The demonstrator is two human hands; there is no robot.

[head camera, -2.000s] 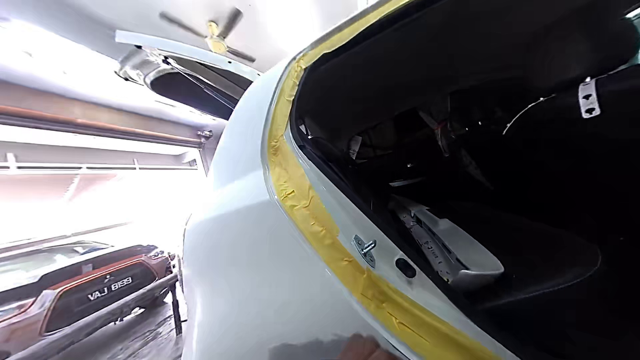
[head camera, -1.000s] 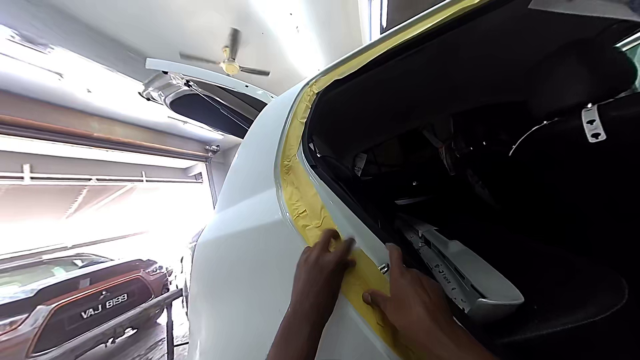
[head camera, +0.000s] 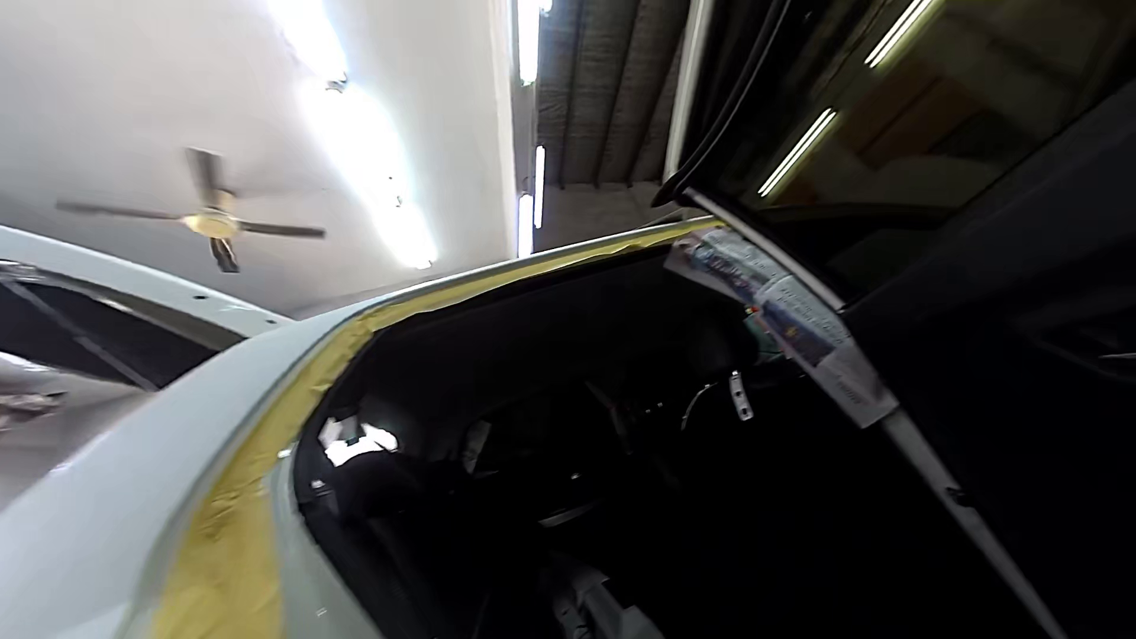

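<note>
Neither of my hands is in view. Yellow masking tape point(head camera: 232, 506) follows the curved edge of the rear door opening on a white car body point(head camera: 115, 497), rising from the lower left and running along the roof edge. Its surface looks wrinkled in places. Printed paper point(head camera: 803, 324) covers part of the pillar right of the opening, its upper end close to the tape. Inside the dark cabin, a pale plastic trim piece point(head camera: 603, 608) shows at the bottom, partly cut off.
An open car door with dark glass point(head camera: 887, 169) fills the right side. The raised tailgate point(head camera: 151, 284) stands at the left. A ceiling fan point(head camera: 211, 222) and bright tube lights point(head camera: 368, 169) are overhead. A white strip with holes point(head camera: 740, 396) hangs inside the cabin.
Both hands, on the taped door edge one second ago, have gone out of view. The view has swung up and to the right, bringing in the papered pillar and the door glass.
</note>
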